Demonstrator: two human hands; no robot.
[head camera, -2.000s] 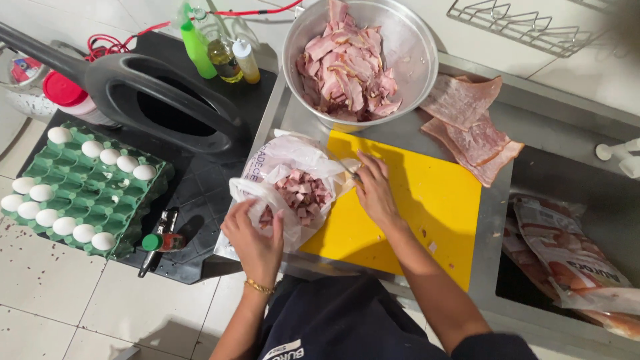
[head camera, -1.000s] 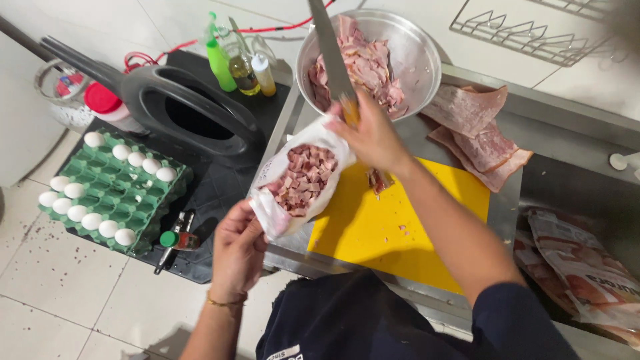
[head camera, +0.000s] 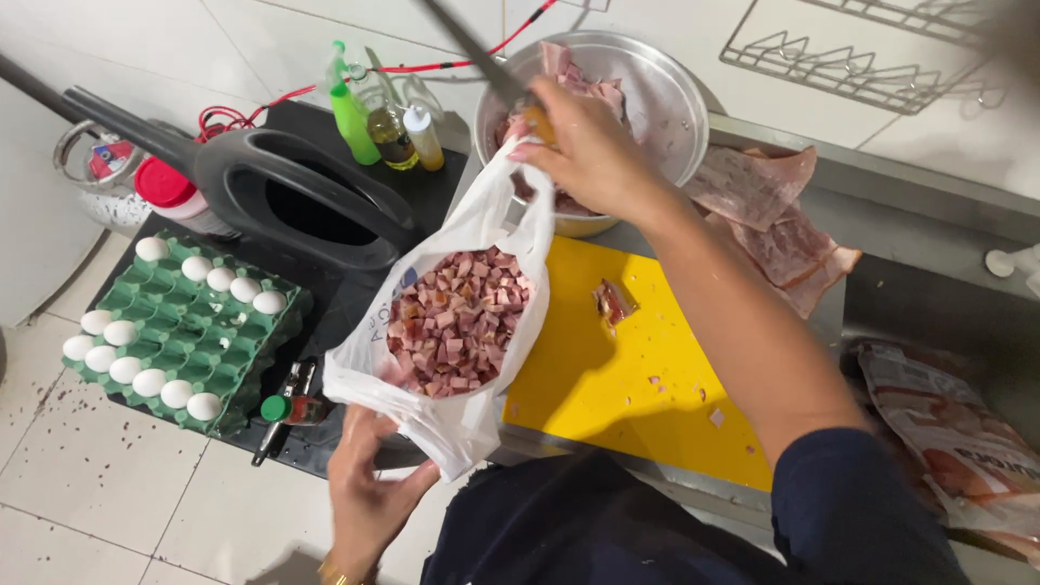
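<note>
A white plastic bag (head camera: 366, 366) full of diced cured meat (head camera: 459, 317) hangs between my hands, its mouth facing up. My left hand (head camera: 370, 479) grips the bag's lower rim. My right hand (head camera: 585, 150) holds a knife (head camera: 479, 53) by its yellowish handle and pinches the bag's upper edge. Behind that hand, a metal bowl (head camera: 682, 122) holds sliced meat (head camera: 597, 89). A small meat piece (head camera: 613, 302) and scraps lie on the yellow cutting board (head camera: 601, 390). Larger meat slices (head camera: 780, 236) lie on the steel counter.
At left are a green egg tray (head camera: 179, 325) with eggs, a dark plastic implement with a loop handle (head camera: 301, 203), a green spray bottle (head camera: 353, 122), an oil bottle (head camera: 392, 138) and a green-capped jar (head camera: 301, 410). Packaged meat (head camera: 951, 431) lies in the sink at right. A wire rack (head camera: 837, 73) is on the wall.
The knife and my right hand were over the bowl and apart from the bag one second ago; now that hand has the bag's upper edge, and the bag is stretched wider.
</note>
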